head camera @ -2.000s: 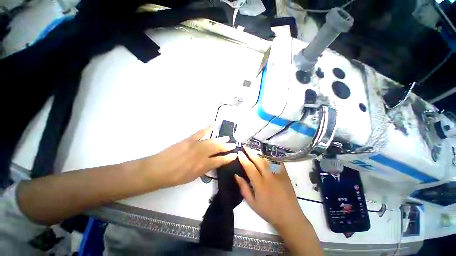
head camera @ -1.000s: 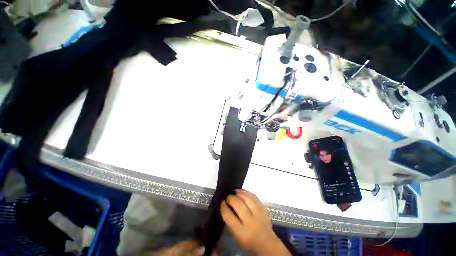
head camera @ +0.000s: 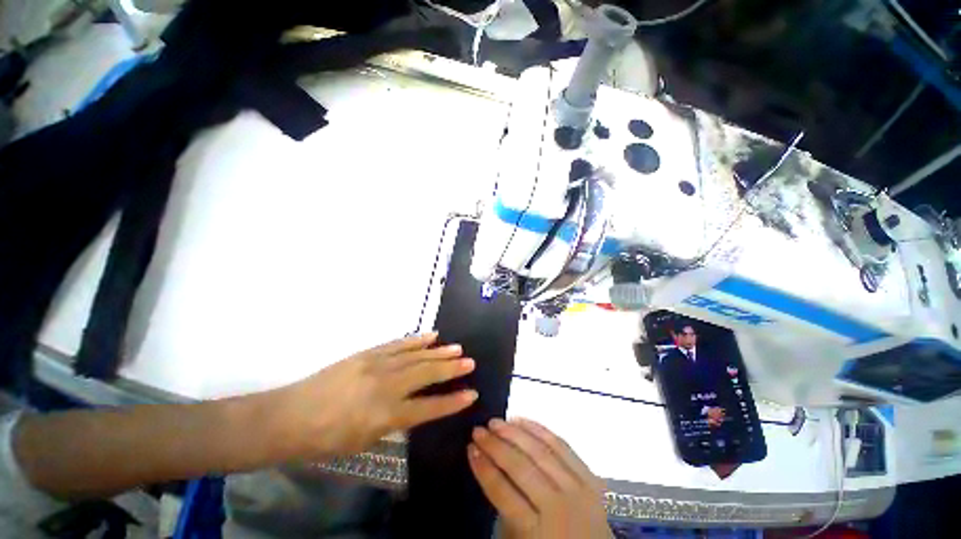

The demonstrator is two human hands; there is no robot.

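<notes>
A long black fabric strip (head camera: 464,358) lies flat under the needle area of the white sewing machine (head camera: 674,179) and runs down over the table's front edge. My left hand (head camera: 395,390) lies flat with its fingertips on the strip's left part, below the presser foot (head camera: 501,284). My right hand (head camera: 537,479) is lower, at the strip's right edge near the table edge, with fingers bent on the fabric. Its wrist is cut off by the picture's bottom. The needle tip is too small to make out.
Black cut pieces (head camera: 126,168) are heaped at the left and back, with strip ends trailing on the white table (head camera: 306,242). A smartphone (head camera: 704,390) with a video lies right of the strip, before the machine arm. Measuring tape (head camera: 674,507) runs along the front edge.
My left hand has come up from below the table edge onto the strip. My right hand remains near the front edge. The strip lies flatter and wider than one second ago.
</notes>
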